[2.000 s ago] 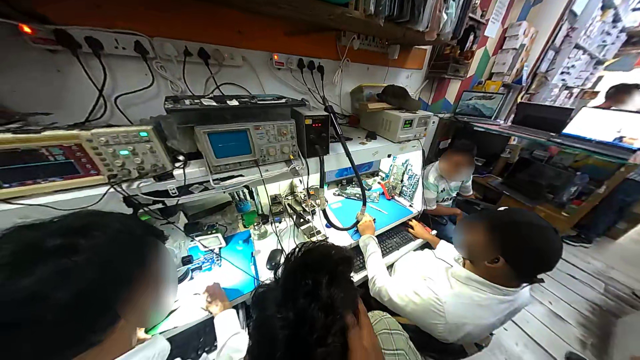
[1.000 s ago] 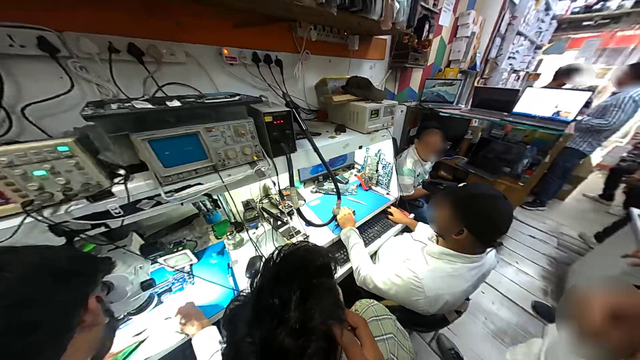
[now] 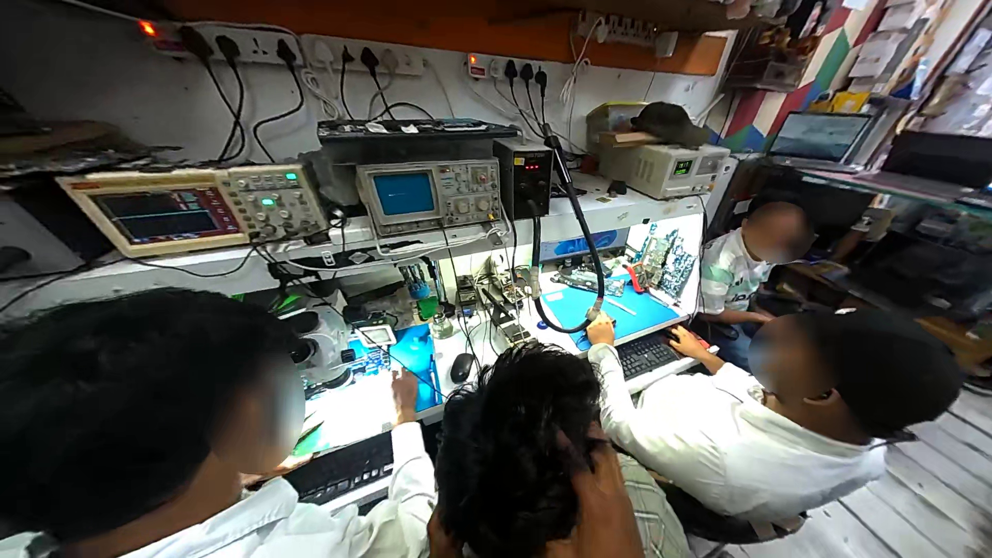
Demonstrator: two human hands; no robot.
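Neither my left hand nor my right hand is in the picture. Several seated people are in front of me. At left, a co-worker's hand (image 3: pixel 404 394) rests by a blue mat (image 3: pixel 423 364) with a circuit board (image 3: pixel 370 363) under a white microscope (image 3: pixel 322 349). At right, another co-worker's hand (image 3: pixel 601 328) touches the end of a black flexible hose (image 3: pixel 593 256) above a second blue mat (image 3: pixel 570 306); that person's other hand is at a black keyboard (image 3: pixel 647 355). In the middle, a person's hands (image 3: pixel 601 488) are at their own head.
Two oscilloscopes (image 3: pixel 155 213) (image 3: pixel 403 194), a black station with a red display (image 3: pixel 532 182) and a bench power supply (image 3: pixel 659 167) stand on the shelf. A computer mouse (image 3: pixel 462 367) lies between the mats. Another person (image 3: pixel 748 256) sits at right, near laptops (image 3: pixel 820 138). Plank flooring shows at lower right.
The view swings right and then back left. The co-worker at right keeps a hand at the hose end in all frames. Standing people seen at right one second ago are out of view.
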